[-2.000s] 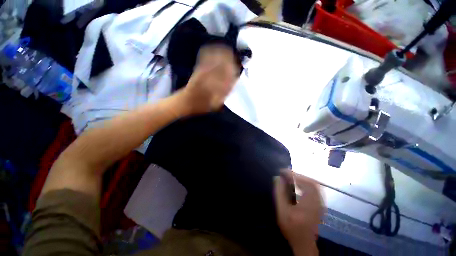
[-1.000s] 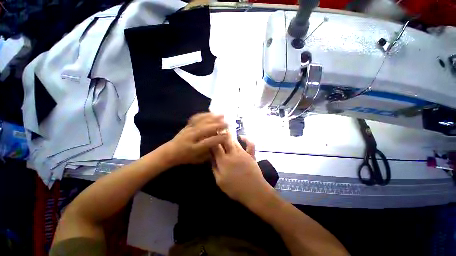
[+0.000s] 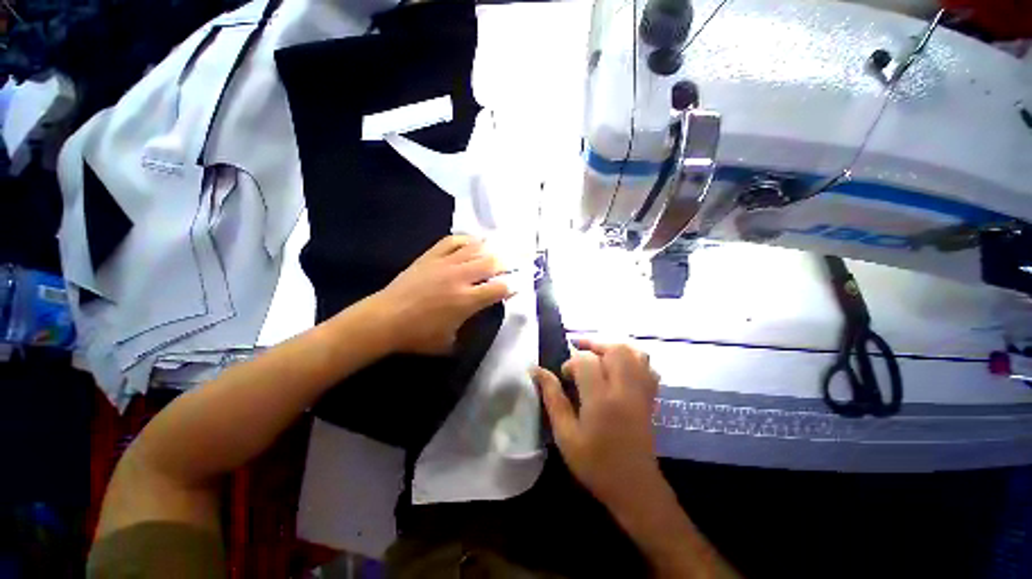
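The black garment panel (image 3: 373, 215) lies left of the needle and hangs over the table's front edge. A pale piece (image 3: 487, 435) lies on it, its lower end near my lap. A narrow black strip (image 3: 552, 339) runs down from the presser foot (image 3: 539, 269) along the pale piece. My left hand (image 3: 447, 296) presses on the panel and pale piece, left of the foot. My right hand (image 3: 600, 413) holds the black strip between thumb and fingers, below the foot. Glare hides the cloth at the needle.
The sewing machine head (image 3: 781, 124) stands at upper right. Black scissors (image 3: 862, 362) lie under its arm. Stacked pale panels (image 3: 170, 204) lie at the left. A bottle (image 3: 40, 311) is at the far left. The ruler edge (image 3: 747, 421) crosses the front.
My hands were together near the needle and are now apart, the right one lower and to the right. The pale piece now shows between them. The view has shifted slightly.
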